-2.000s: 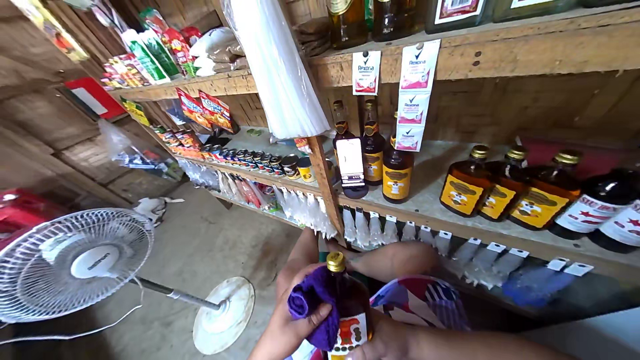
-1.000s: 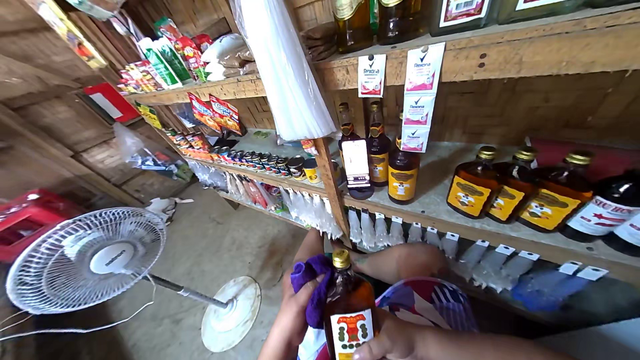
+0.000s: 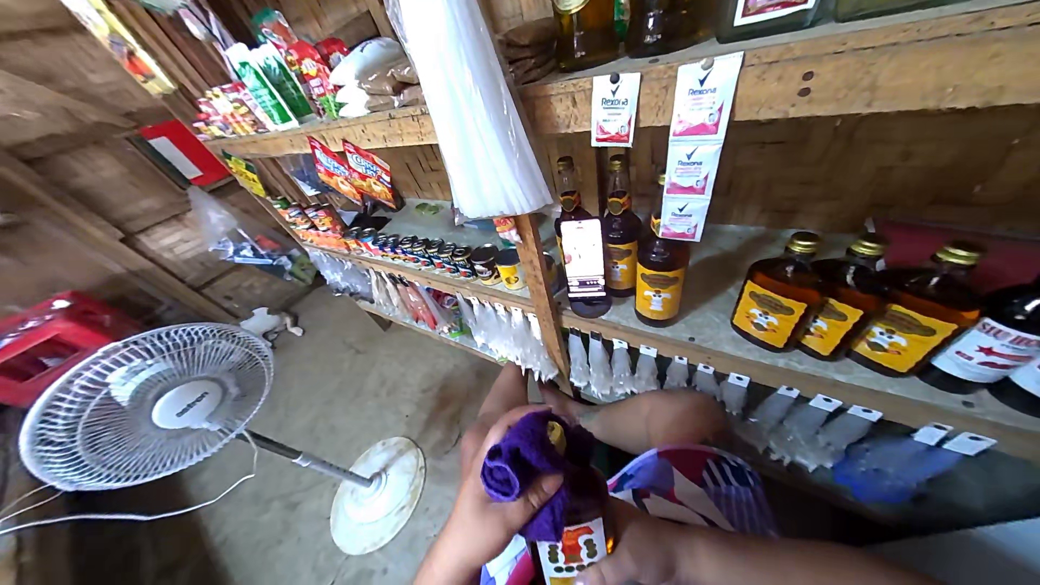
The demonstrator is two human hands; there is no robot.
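At the bottom centre, a dark glass liquor bottle (image 3: 575,546) with a gold cap and a picture label leans in front of my lap. My left hand (image 3: 508,496) holds a purple cloth (image 3: 520,459) wrapped around the bottle's neck and shoulder, and the cap shows partly through its folds. Lower down, my right hand (image 3: 642,546) grips the bottle's body beside the label. Part of the bottle's base is beyond the frame's lower edge.
A wooden shelf (image 3: 707,345) in front carries upright bottles (image 3: 660,280), flat bottles (image 3: 772,301) and cans (image 3: 485,264). A phone (image 3: 583,260) leans against a bottle. Small plastic bags (image 3: 621,370) hang below. A stand fan (image 3: 187,404) and red crate (image 3: 61,341) are at left.
My left hand has brought the purple cloth from the bottle's left side up over its neck and cap. My right hand has stayed on the bottle's lower body.
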